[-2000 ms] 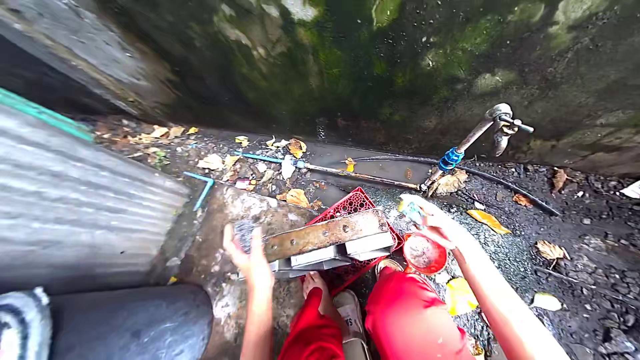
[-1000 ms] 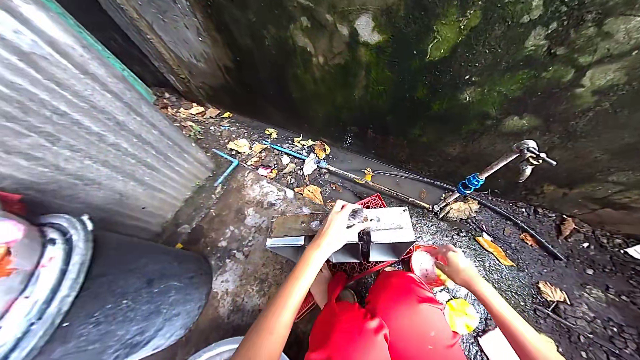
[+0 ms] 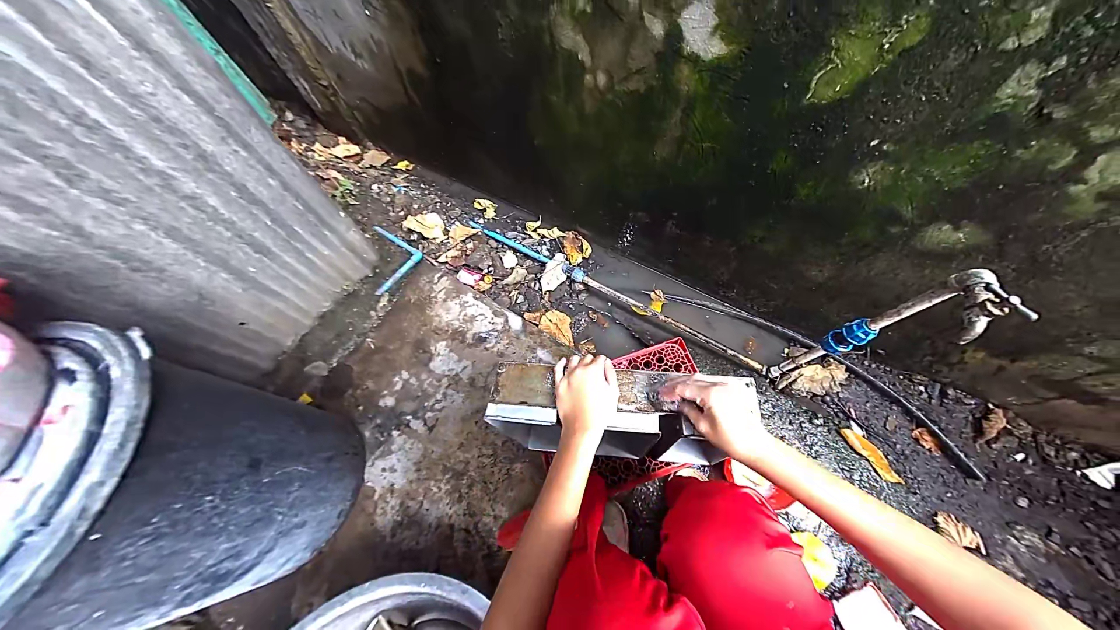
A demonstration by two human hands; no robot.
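A flat metal piece [image 3: 525, 385] with a worn, brownish top face and pale box-like parts under it lies across a red plastic basket [image 3: 661, 357], in front of my knees. My left hand [image 3: 586, 391] rests on its top face, fingers bent over the far edge. On the right part of the same face lies my right hand [image 3: 710, 409], its fingertips blurred; whether it holds something small cannot be seen. A red bowl [image 3: 759, 481] is partly hidden beneath my right forearm.
A tap [image 3: 980, 293] on a pipe stands at the right by the mossy wall [image 3: 700, 131]. Large dark container [image 3: 227, 472] and corrugated sheet [image 3: 175, 175] at left. A metal basin [image 3: 398, 595] sits at the bottom. Wet ground has leaves and a black hose [image 3: 919, 416].
My right hand has moved from the red bowl onto the metal piece. My left hand, off the piece two seconds ago, is on it now. The view has shifted.
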